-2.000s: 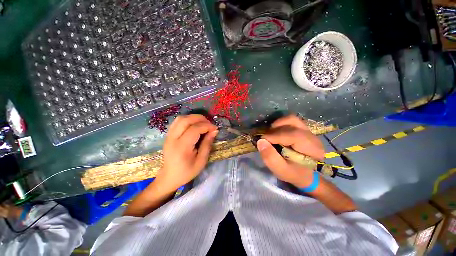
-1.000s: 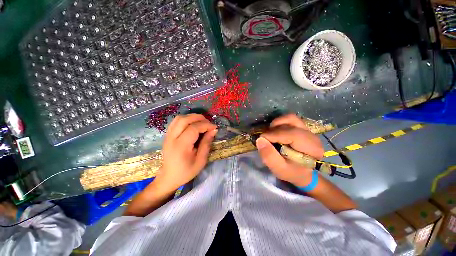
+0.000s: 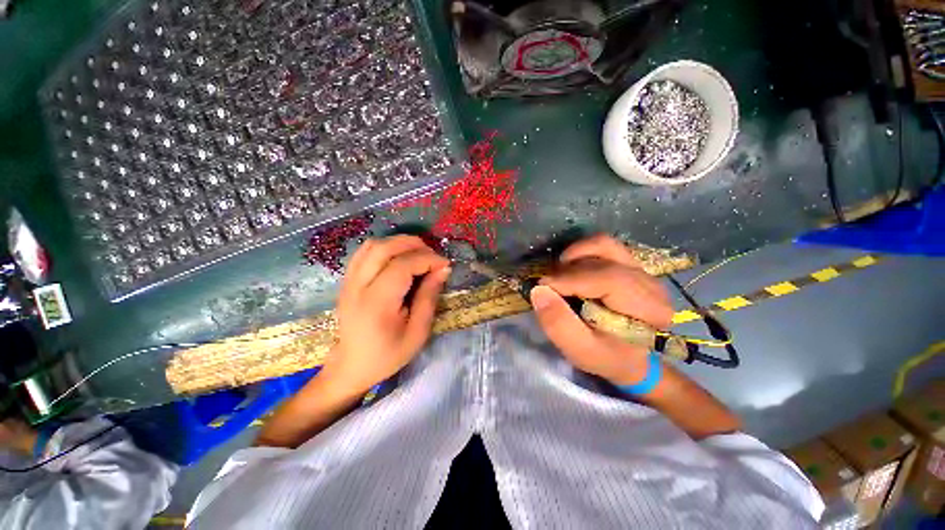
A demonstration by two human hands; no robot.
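Observation:
My right hand [image 3: 601, 305], with a blue band at the wrist, holds the soldering iron [image 3: 622, 327] by its black grip. The iron's thin metal tip points left to the round fixture [image 3: 458, 252]. My left hand [image 3: 392, 300] has thumb and forefinger pinched together beside that fixture; what is between the fingertips is too small to tell. The red lead wires [image 3: 477, 199] lie in a loose pile just beyond the fixture. The darker lead wires [image 3: 338, 242] lie beyond my left hand. Both wrists rest by the tan bench-edge strip [image 3: 254, 354].
A clear blister tray [image 3: 249, 212] with many round pockets fills the back left. A black fan [image 3: 477, 52] stands at the back. A white bowl [image 3: 724, 129] of silvery scraps is at the right. Solder wire [image 3: 114, 358] runs from the left. Another person's sleeve [image 3: 93, 471] shows lower left.

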